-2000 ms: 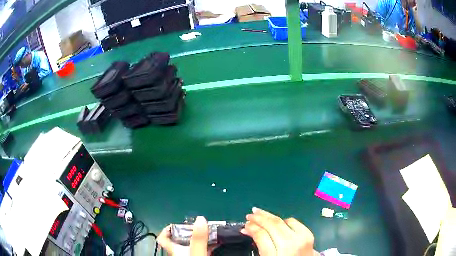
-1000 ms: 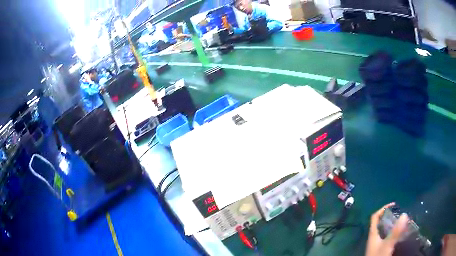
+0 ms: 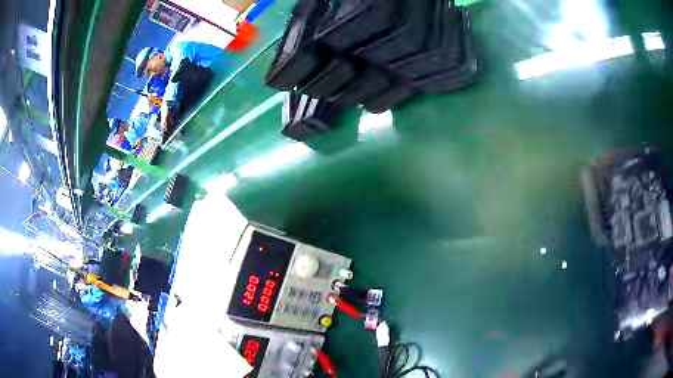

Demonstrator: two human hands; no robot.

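The open black housing with its circuit board (image 3: 638,214) stands large and blurred at the right edge, its grey-silver parts showing. A reddish-brown patch at the lower right edge may be part of a hand, but it is too blurred and cut off to tell whose side it is. My left hand is not seen. Two white power supplies stand below centre; the upper one (image 3: 284,284) shows red digits. A red test lead (image 3: 345,306) and a black one run from its front to small connector pieces (image 3: 373,297).
Stacked black housings (image 3: 384,44) stand at the top centre, with narrow black blocks (image 3: 306,114) beside them. A black cable (image 3: 409,362) lies at the bottom. White paper (image 3: 195,288) covers the supplies. Coated workers (image 3: 181,70) sit along the line at upper left. Two white specks lie on the bench.
The view has swung and tilted strongly, closer to the stacked housings and supply. The open housing now looms at the right edge; the left hand seen holding it is out of view.
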